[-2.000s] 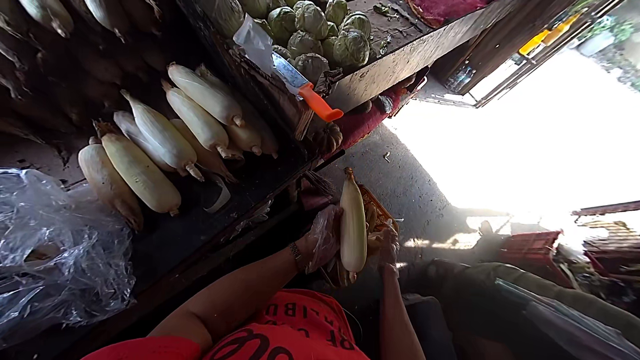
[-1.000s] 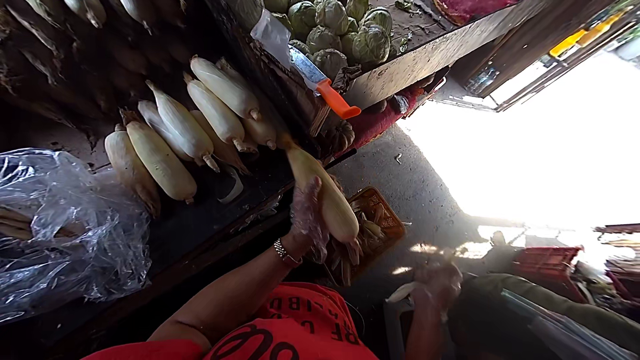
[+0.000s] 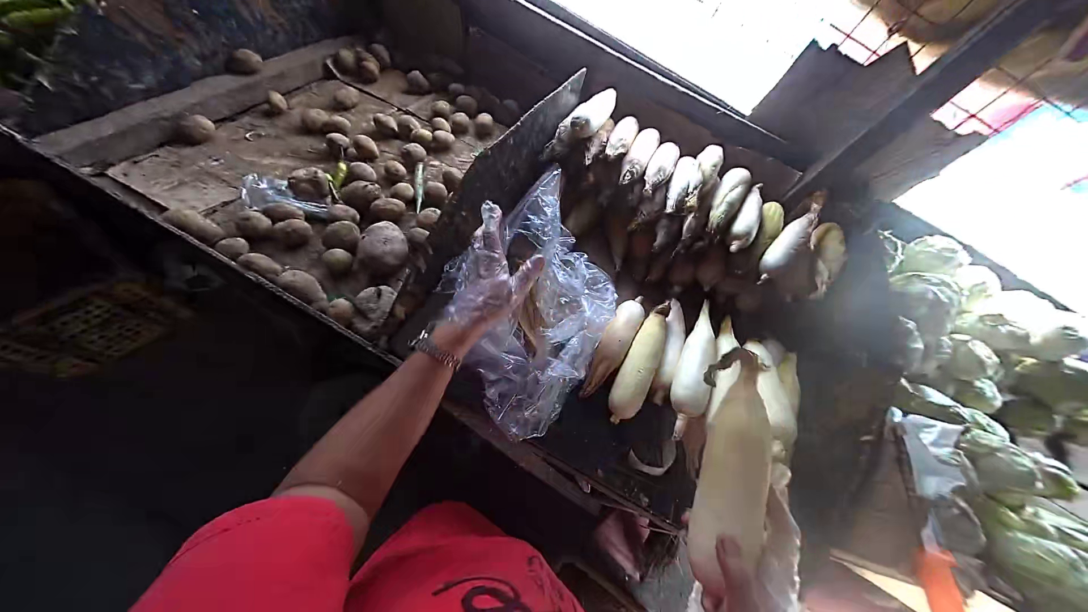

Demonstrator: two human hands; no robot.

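Note:
My left hand [image 3: 493,285], in a clear plastic glove with a metal-band watch at the wrist, is spread at the left side of a crumpled clear plastic bag [image 3: 544,340]. Something husk-coloured shows inside the bag. At the lower right my right hand [image 3: 733,574], partly cut off by the frame, grips the lower end of a large pale ear of corn in its husk [image 3: 735,459]. This ear stands in front of a row of husked-over ears [image 3: 639,365] on the dark shelf. Behind them lies a stacked row of more ears [image 3: 680,183].
Potatoes [image 3: 382,246] lie in a wooden bin at the left, behind a divider board [image 3: 518,140]. Cabbages [image 3: 1011,374] are heaped at the right. An orange knife handle [image 3: 939,578] is at the lower right. The shelf's front edge [image 3: 544,463] runs beneath the bag.
The view has swung far left, bringing the potato bin in. My left hand has left the ear it held one second ago and is now at the bag. My right hand now holds an ear.

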